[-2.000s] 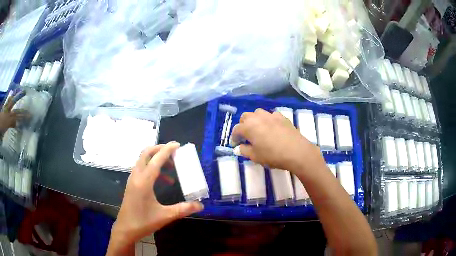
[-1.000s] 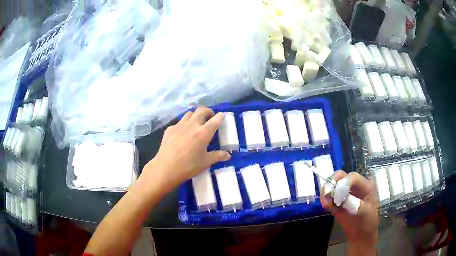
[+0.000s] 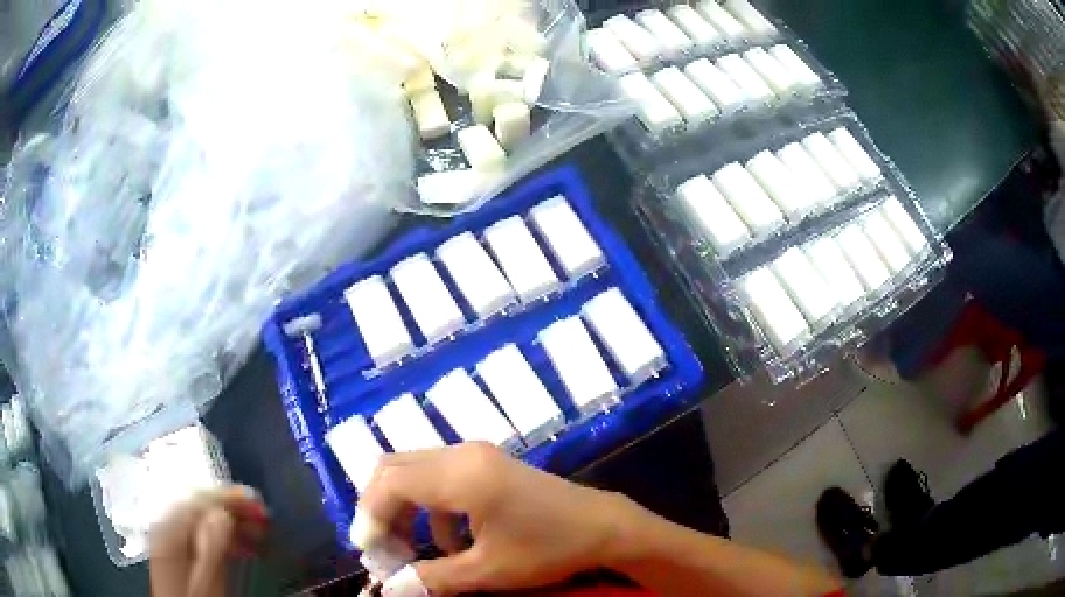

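A blue tray (image 3: 675,402) holds two rows of white block units (image 3: 473,271). One bare rod frame (image 3: 313,364) lies in its upper left slot. My right hand (image 3: 496,501) is over the tray's lower left edge, its thumb and index finger capped white and close together. Something small and pale shows at these fingertips; I cannot tell what it is or whether it is held. My left hand (image 3: 210,539) is blurred, fingers curled, at the lower right of the clear tub (image 3: 113,531) of small white pieces (image 3: 158,480). I cannot tell whether it holds anything.
A large cloudy plastic bag (image 3: 175,222) lies behind and left. An open bag with cream blocks (image 3: 480,148) is behind the tray. Clear blister trays (image 3: 765,247) of white blocks stand right. A person's dark shoes (image 3: 846,531) show on the tiled floor at lower right.
The view has swung right and tilted. My left hand has left the tray for the tub side. My right hand has gone from the tray's right end to its lower left edge.
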